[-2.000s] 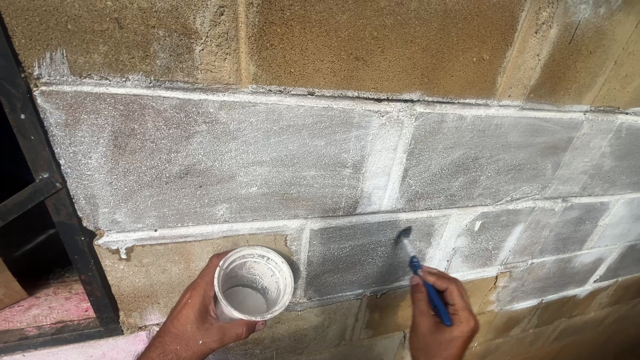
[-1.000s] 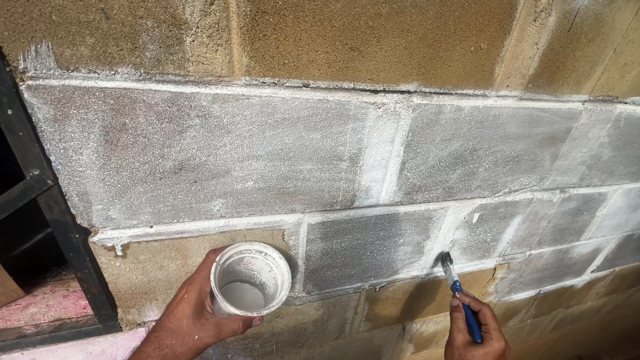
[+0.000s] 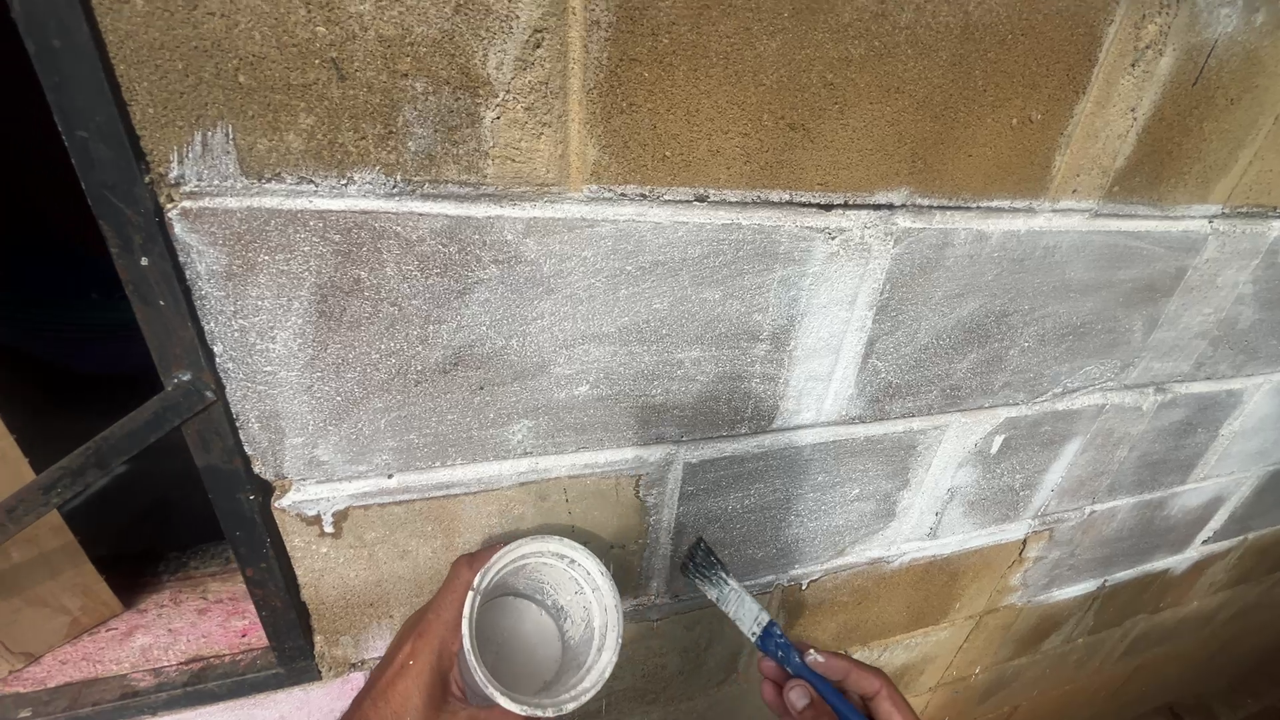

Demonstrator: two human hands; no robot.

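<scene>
My left hand (image 3: 425,645) is closed around a white plastic cup (image 3: 541,626) with whitish paint inside and smears on its rim. In my right hand (image 3: 835,685) is a paintbrush (image 3: 745,612) with a blue handle and dark, paint-wetted bristles. The bristle tip lies over the lower left part of a small gray-painted block (image 3: 800,497); whether it touches cannot be told. White mortar joints (image 3: 590,462) frame the gray-coated blocks of the wall. A bare tan block (image 3: 470,530) is behind and above the cup.
A black metal frame (image 3: 165,330) with a slanting crossbar (image 3: 110,450) borders the wall on the left. Inside its opening are a brown board (image 3: 50,570) and a pink-stained ledge (image 3: 150,625). Unpainted tan blocks (image 3: 830,100) run along the top.
My right hand has carried the brush left and down from the white vertical joint to the small gray block's lower left. My left hand still holds the cup.
</scene>
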